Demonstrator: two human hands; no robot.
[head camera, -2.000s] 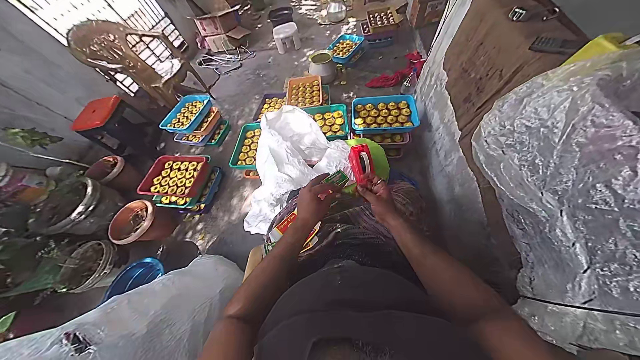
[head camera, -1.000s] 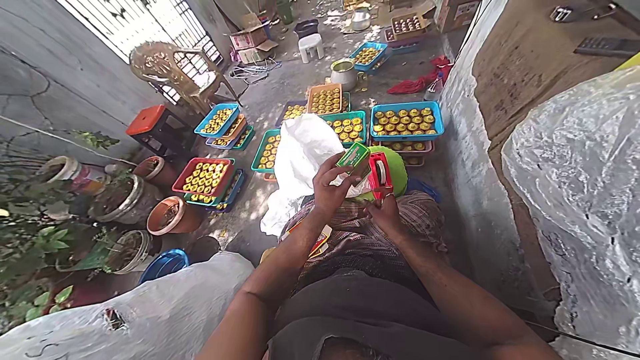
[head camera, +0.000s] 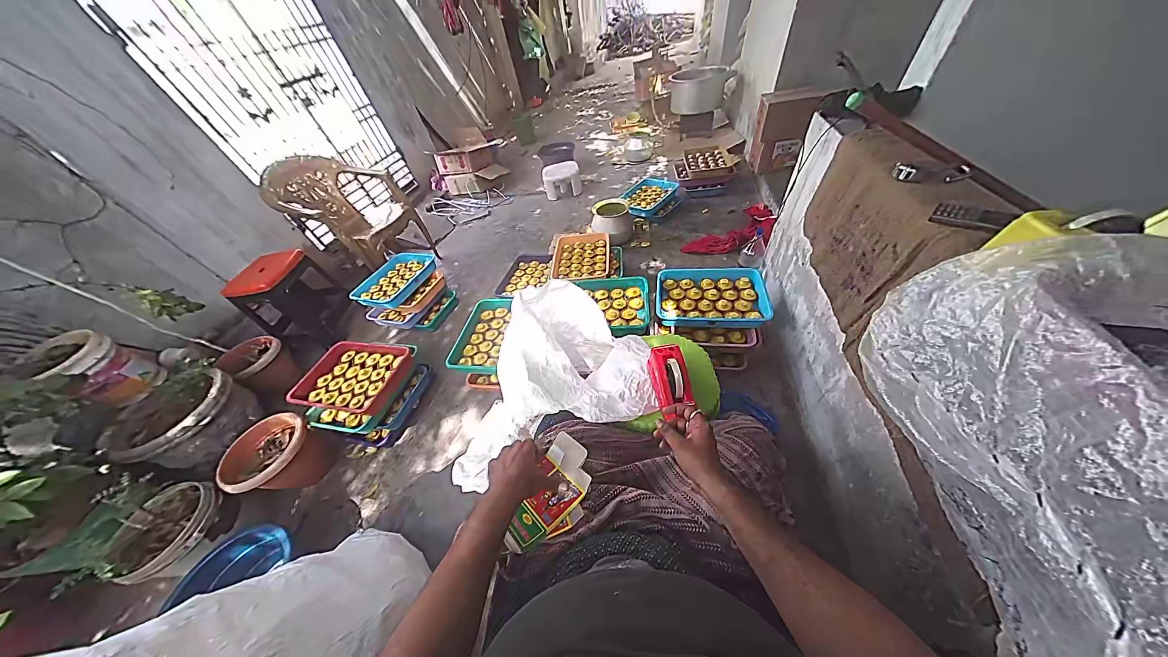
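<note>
In my right hand, the fingers grip the lower end of a red plastic object with a white strip along its middle; its exact kind I cannot tell. Beneath it lies a round lime-green surface. My left hand is at a green, red and yellow printed carton with a raised flap, over the patterned cloth on my lap; whether the fingers grip it is hidden. Just beyond both hands spreads a crumpled white plastic sheet or bag.
Stacked trays of yellow round pieces stand ahead, including a blue tray and a red tray. Flowerpots and a blue basin are at left. A low wall and plastic-covered bulk flank my right side.
My left hand has moved down and left, away from the red object. The green and red carton it held up beside that object is no longer there. The view has tilted up.
</note>
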